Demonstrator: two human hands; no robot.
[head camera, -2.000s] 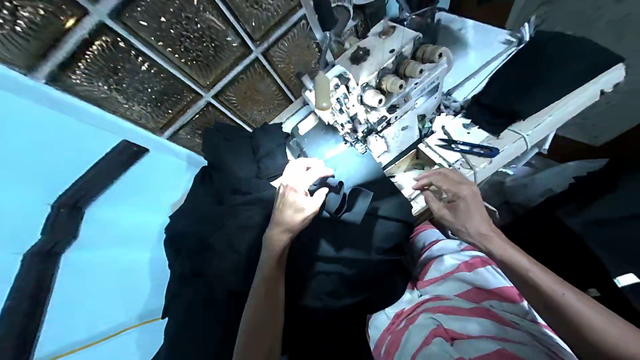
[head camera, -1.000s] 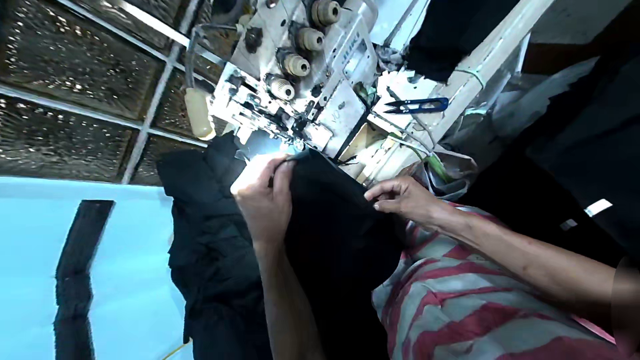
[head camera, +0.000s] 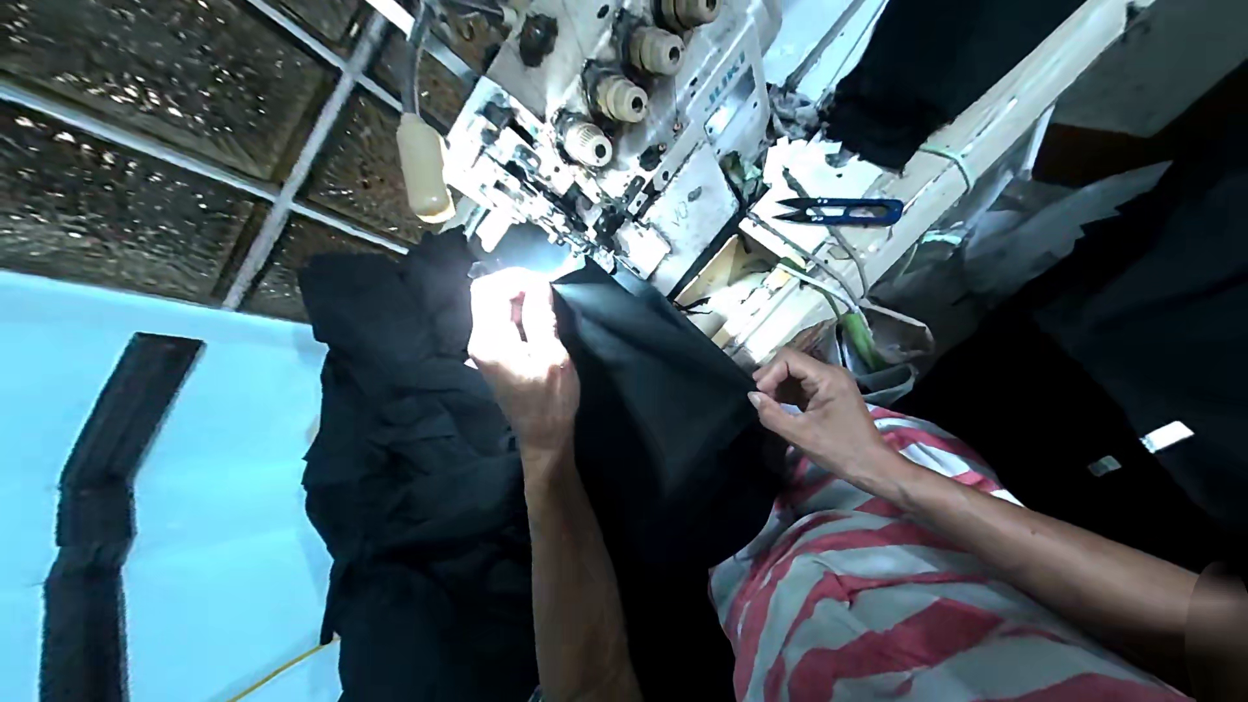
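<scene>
Black fabric (head camera: 663, 390) runs from the presser-foot area of a Juki overlock sewing machine (head camera: 624, 127) down over my lap. Under the machine's bright lamp, my left hand (head camera: 526, 341) pinches the fabric close to the needle area; glare hides its fingertips. Lower right, my right hand (head camera: 814, 405) holds the fabric's right edge between thumb and fingertips. More bunched black fabric (head camera: 409, 409) lies left of my left forearm. Blue-handled thread snips (head camera: 843, 212) rest on the table to the right of the machine.
A black strip of cloth (head camera: 97, 517) lies on the light blue surface (head camera: 234, 468) at left. Patterned glass panes (head camera: 117, 205) stand behind it. Dark cloth (head camera: 936, 68) hangs over the white table edge (head camera: 1014, 107). Cords and a green-wrapped piece (head camera: 863, 341) are beside the machine.
My left hand has left the small folded black piece it held earlier and is at the fabric by the needle. My right hand has come onto the fabric's edge. The view has moved closer to the machine.
</scene>
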